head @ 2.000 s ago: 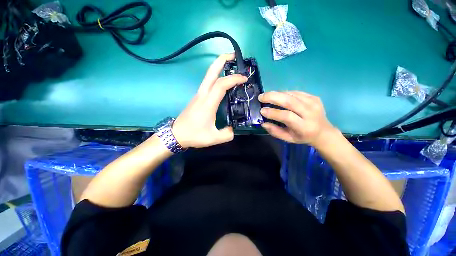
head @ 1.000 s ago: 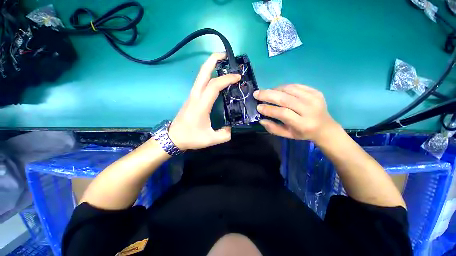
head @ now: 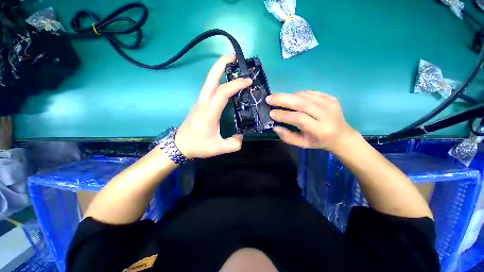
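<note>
The black housing with wired unit (head: 247,114) lies open side up at the front edge of the green bench, slightly tilted. Thin white internal wires (head: 256,94) show inside it. My left hand (head: 208,119) grips it from the left, with one finger on the cord end, one over the inside and the thumb at the near end. My right hand (head: 313,119) holds its right wall with the fingertips. The black power cord (head: 183,57) leaves the far end and runs left to a coil tied with a yellow cable tie (head: 95,28).
Bagged cord ends lie on the green mat (head: 350,48) at the top (head: 297,37) and right (head: 429,79). Waiting units (head: 40,69) are heaped at the left. Thick black cords cross the right side. Blue crates stand below at left (head: 66,178) and right (head: 435,172).
The housing and both hands have shifted slightly left in view, with the hold unchanged. The housing looks a little more tilted. A bit of skin now shows at the far left edge.
</note>
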